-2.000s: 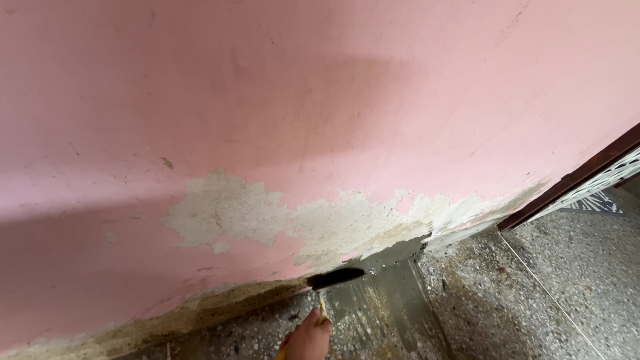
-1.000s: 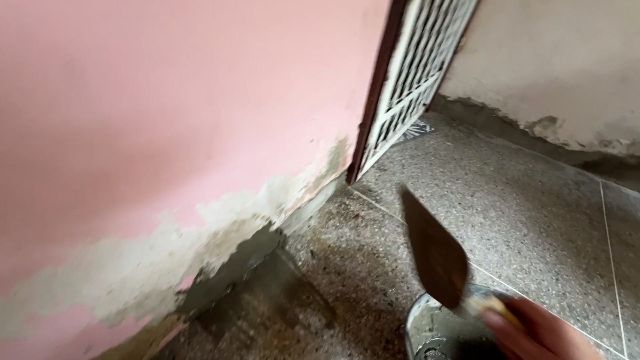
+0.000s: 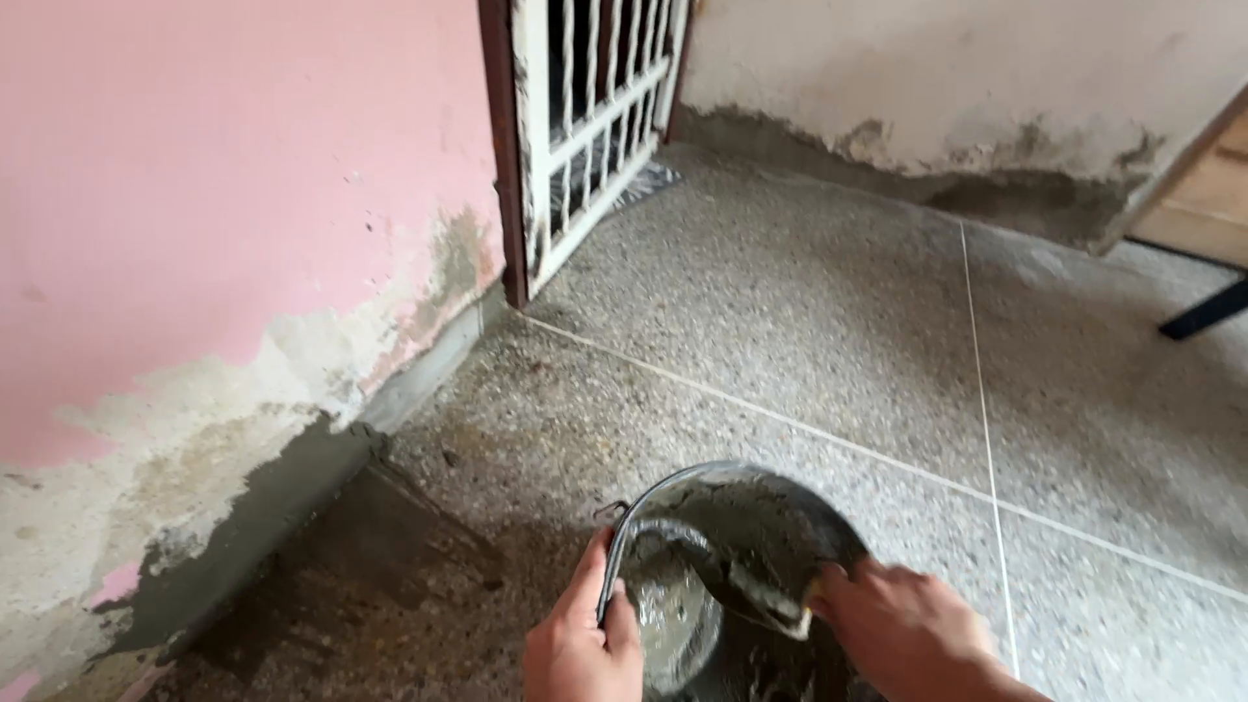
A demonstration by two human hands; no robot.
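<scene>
At the bottom centre, a round metal pan point(image 3: 736, 471) with wet grey cement mortar point(image 3: 673, 619) stands tilted above or on the floor. My left hand point(image 3: 590, 624) grips its left rim, thumb inside and fingers outside. My right hand point(image 3: 902, 619) is closed around the handle of a pointed trowel point(image 3: 760, 595), whose mortar-coated blade is inside the pan. Fresh dark mortar point(image 3: 263, 526) covers the base of the pink wall point(image 3: 244, 175) at the lower left, below peeled plaster.
A white metal grille gate point(image 3: 595, 127) in a brown frame point(image 3: 507, 195) rises beyond the wall's end, with a patterned mat point(image 3: 648, 185) by it. Speckled terrazzo floor point(image 3: 829, 322) stretches right to a damp-stained wall point(image 3: 877, 78). A dark furniture leg point(image 3: 1204, 310) is at the right.
The trowel has gone from the wall base to above the pan, then into it. My left hand now shows, holding the pan's rim. The view has swung right.
</scene>
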